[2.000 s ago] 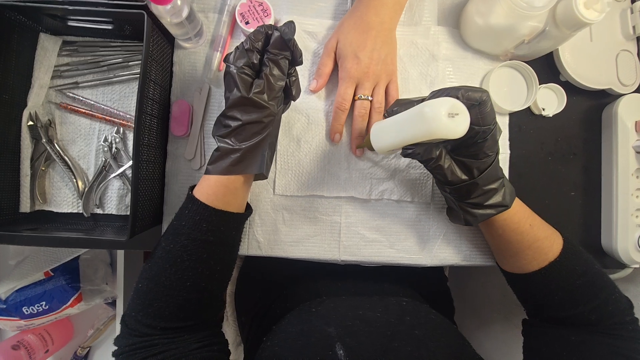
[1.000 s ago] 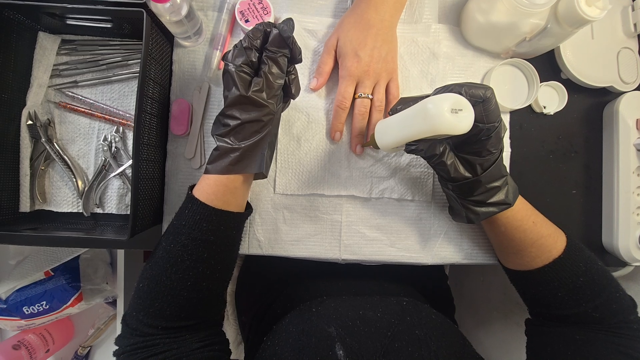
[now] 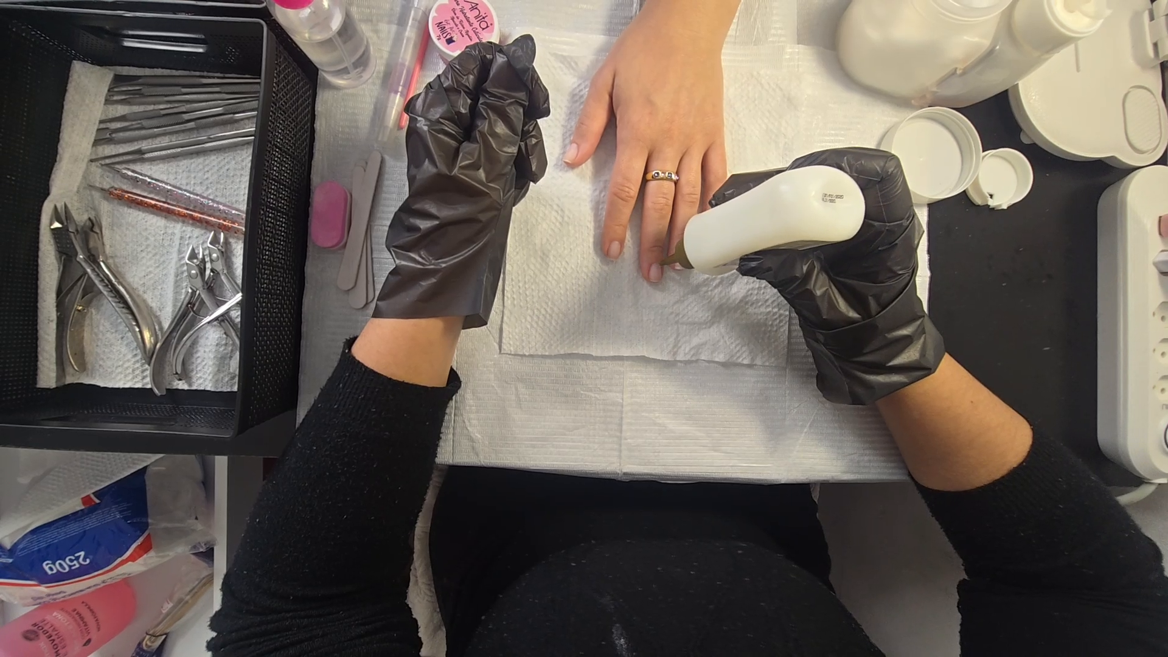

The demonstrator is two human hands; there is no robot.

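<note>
Both my hands wear black disposable gloves. My right hand point(image 3: 849, 274) is closed around a white squeeze bottle point(image 3: 776, 217), tilted so its brown tip sits at the nail of the middle or ring finger of another person's hand point(image 3: 662, 119). That hand lies palm down with a ring point(image 3: 662, 175) on one finger, on a textured white paper towel point(image 3: 639, 319). My left hand point(image 3: 474, 119) rests to its left, fingers curled; whether something is inside them cannot be seen. Close by are a round pink-labelled container point(image 3: 463, 26), wooden nail files point(image 3: 359, 233) and a pink oval block point(image 3: 329, 214).
A black basket point(image 3: 274, 228) on the left holds cuticle nippers point(image 3: 100, 283) and metal tools point(image 3: 178, 114). A clear bottle point(image 3: 333, 46) stands behind it. White bottles point(image 3: 899, 46), an open round lid point(image 3: 931, 153), a small cap point(image 3: 1004, 178) and a white device point(image 3: 1131, 319) are on the right.
</note>
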